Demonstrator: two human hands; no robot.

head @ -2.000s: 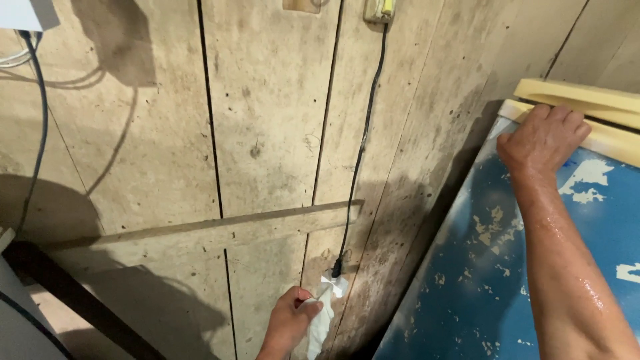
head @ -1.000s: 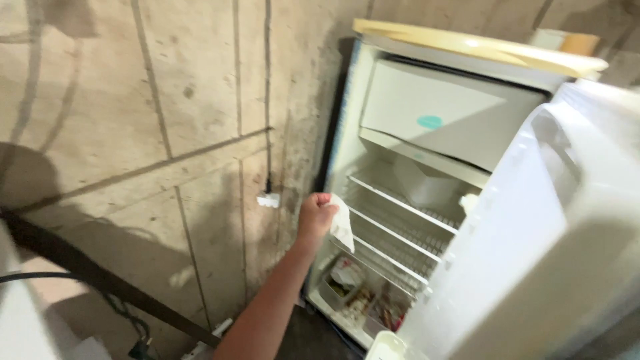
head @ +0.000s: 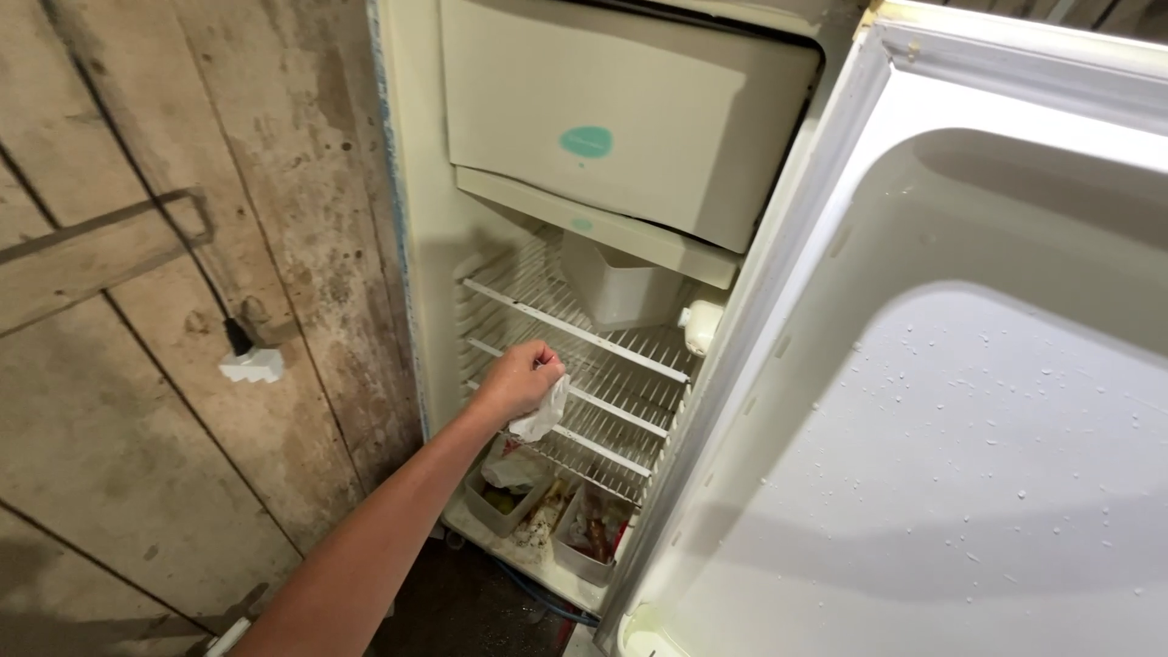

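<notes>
My left hand (head: pixel 525 381) grips a crumpled white cloth or thin bag (head: pixel 544 412), which hangs below the fingers in front of the wire shelves (head: pixel 593 339) of a refrigerator. Above the shelves is the freezer compartment's cream flap (head: pixel 639 119). A pale plastic bin (head: pixel 625 287) and a white fixture (head: pixel 703 327) are beneath it. Two boxes of food, one left (head: pixel 497 506) and one right (head: pixel 584 538), sit on the refrigerator's floor. The wide-open white door (head: pixel 967 438) fills the right side, its inner face dotted with droplets. My right hand is out of view.
At the left stands a stained wooden plank wall (head: pixel 301 182). A black cord (head: pixel 151 196) runs down it to a white outlet block (head: pixel 252 364). Dark floor (head: pixel 474 602) lies below the refrigerator, with a blue hose or cable (head: pixel 546 598) near its base.
The refrigerator door, closed two seconds ago with my right hand on its top edge, now stands open. My left hand has moved from beside the cord's end to the shelves, still holding the white piece.
</notes>
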